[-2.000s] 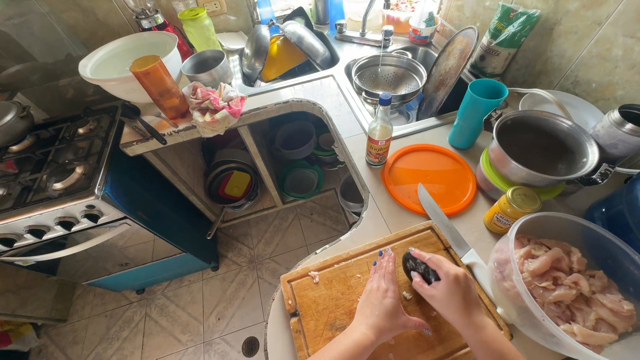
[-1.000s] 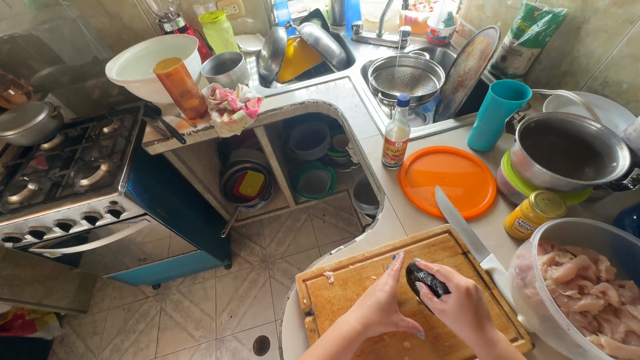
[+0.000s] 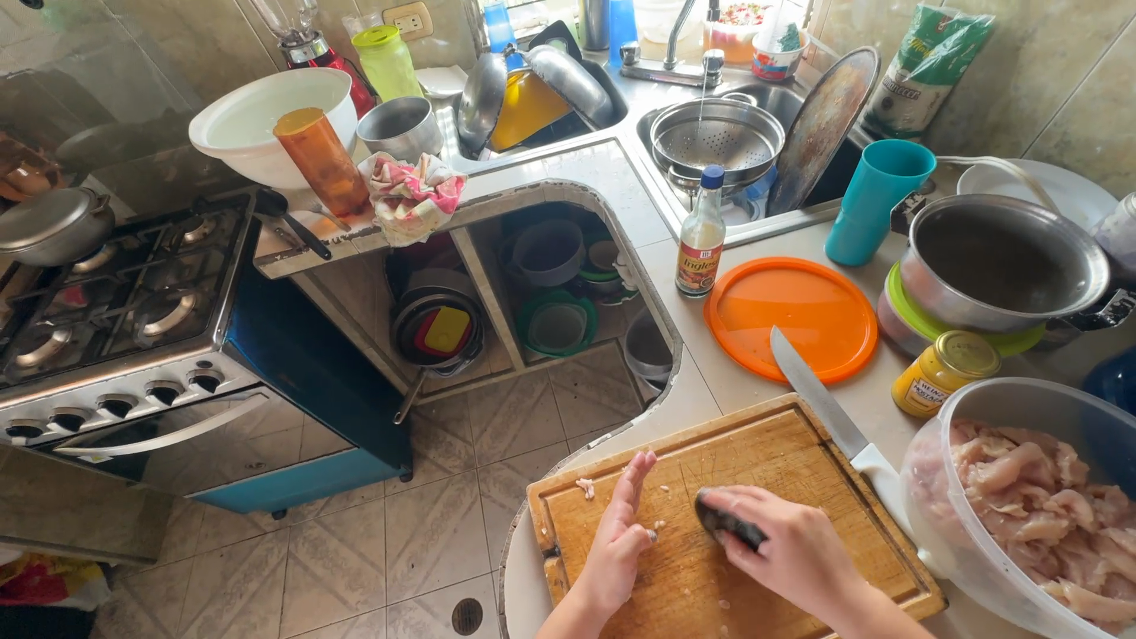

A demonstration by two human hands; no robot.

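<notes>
My right hand (image 3: 785, 546) is closed around a dark, smooth stone-like object (image 3: 729, 517) over the middle of the wooden cutting board (image 3: 692, 461). To its left, my left hand (image 3: 621, 532) holds nothing, palm turned inward and fingers extended, above the board. Small pale bits lie scattered on the wood. A knife with a white handle (image 3: 821, 395) rests along the board's right edge, its tip over the orange plastic lid (image 3: 792, 311). Right of the knife is a clear plastic bowl (image 3: 932, 497) of sliced raw meat (image 3: 1047, 515).
Behind the board stand a sauce bottle (image 3: 701, 240), a mustard jar (image 3: 945, 373), a teal cup (image 3: 879, 200) and a metal pot (image 3: 1003, 257). A metal colander (image 3: 717, 142) sits in the sink under thin running water. The counter edge (image 3: 670, 373) curves at left; a gas stove (image 3: 160, 311) is farther left.
My hands have moved apart on the board. The left hand was near the dark object and now stands farther from it, while the right hand still holds it.
</notes>
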